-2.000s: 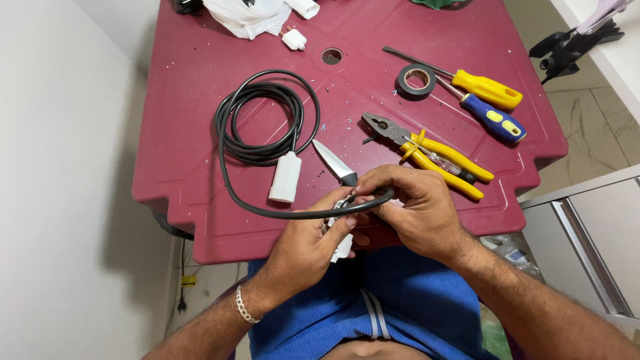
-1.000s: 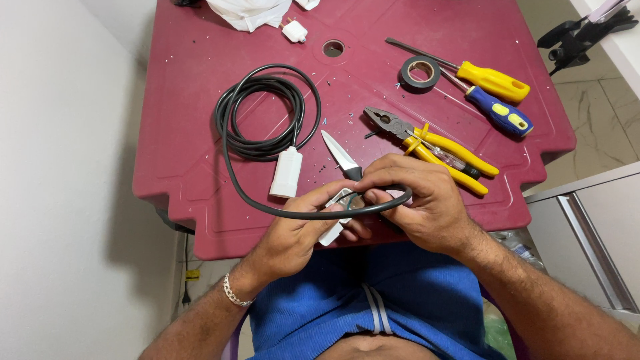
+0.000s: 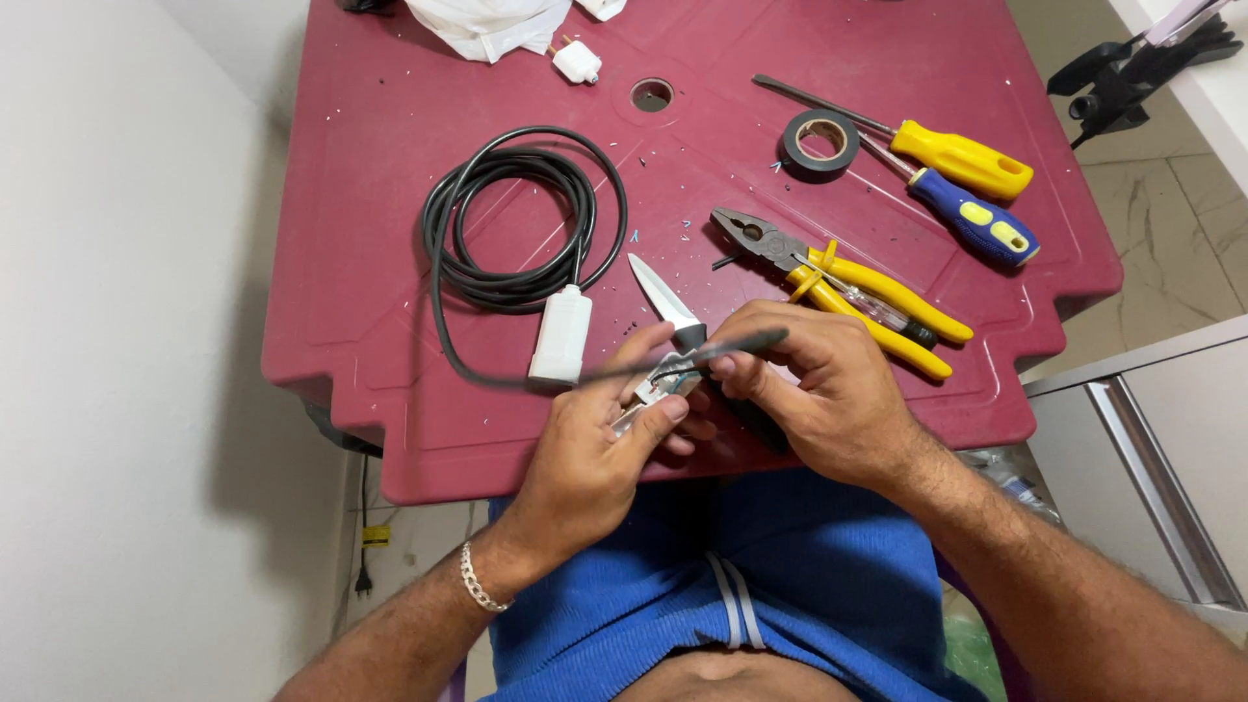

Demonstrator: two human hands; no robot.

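My left hand [image 3: 595, 453] holds an opened white plastic electrical connector [image 3: 663, 383] at the table's near edge, its inner wires showing. With thumb and fingertips my right hand [image 3: 814, 390] pinches the black cable [image 3: 634, 366] beside that connector. The cable arcs left into a coil [image 3: 517, 229], and a closed white connector [image 3: 561, 336] sits on the coil's other end. Just beyond my hands, a knife [image 3: 665, 297] points away from me, its black handle partly hidden under my right hand. Combination pliers [image 3: 838, 292] with yellow handles lie to the right.
On the red plastic table [image 3: 341, 292] are a roll of black tape [image 3: 820, 145], a yellow-handled screwdriver [image 3: 960, 159], a blue-handled screwdriver [image 3: 975, 216], a small tester screwdriver [image 3: 877, 310] across the pliers, a white plug [image 3: 577, 61], a white plastic bag [image 3: 487, 24] and scattered scraps.
The white connector in my left hand has tilted, so its open inside faces up more. The cable loop at my right hand has swung upward and its end part looks straighter.
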